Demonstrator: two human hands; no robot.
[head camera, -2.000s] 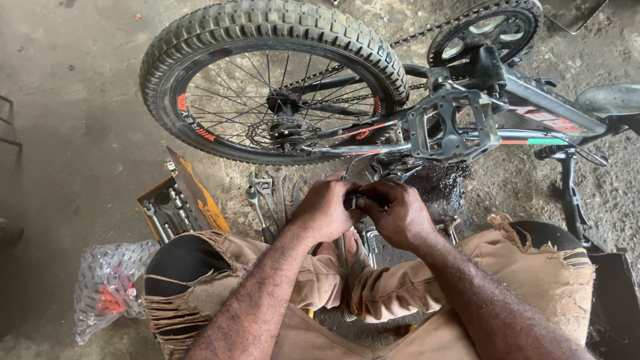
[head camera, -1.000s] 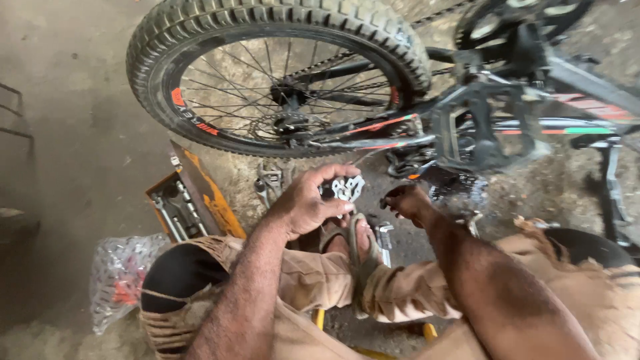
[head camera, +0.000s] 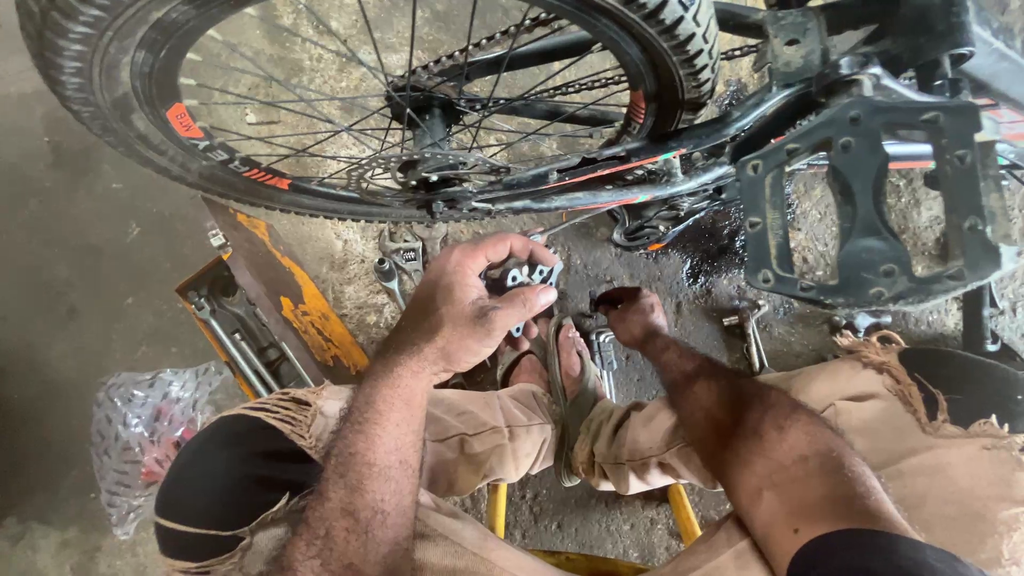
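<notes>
Between the thumb and fingers of my left hand (head camera: 472, 308) is a small silvery metal part with holes (head camera: 530, 276), perhaps a brake caliper piece; the palm hides some of it. To the right, lower than the frame tubes, my right hand (head camera: 636, 316) pinches a small dark piece (head camera: 596, 302) at its fingertips. Beyond both hands lies a bicycle, its rear wheel (head camera: 432, 120) with a disc brake rotor (head camera: 424, 172) facing me. A black pedal (head camera: 860, 200) is at the right, and the rear derailleur (head camera: 640, 228) sits under the chainstay.
An open metal toolbox (head camera: 296, 296) with wrenches stands at the left, beside a clear plastic bag (head camera: 152, 432). An adjustable wrench (head camera: 404, 254) lies near my left hand. Hex keys (head camera: 604, 352) and a socket tool (head camera: 750, 332) are on the concrete floor. Yellow stool legs (head camera: 496, 510) show below.
My hands were together two seconds ago; now they are apart, the silvery part in the left. The view has moved nearer to the wheel.
</notes>
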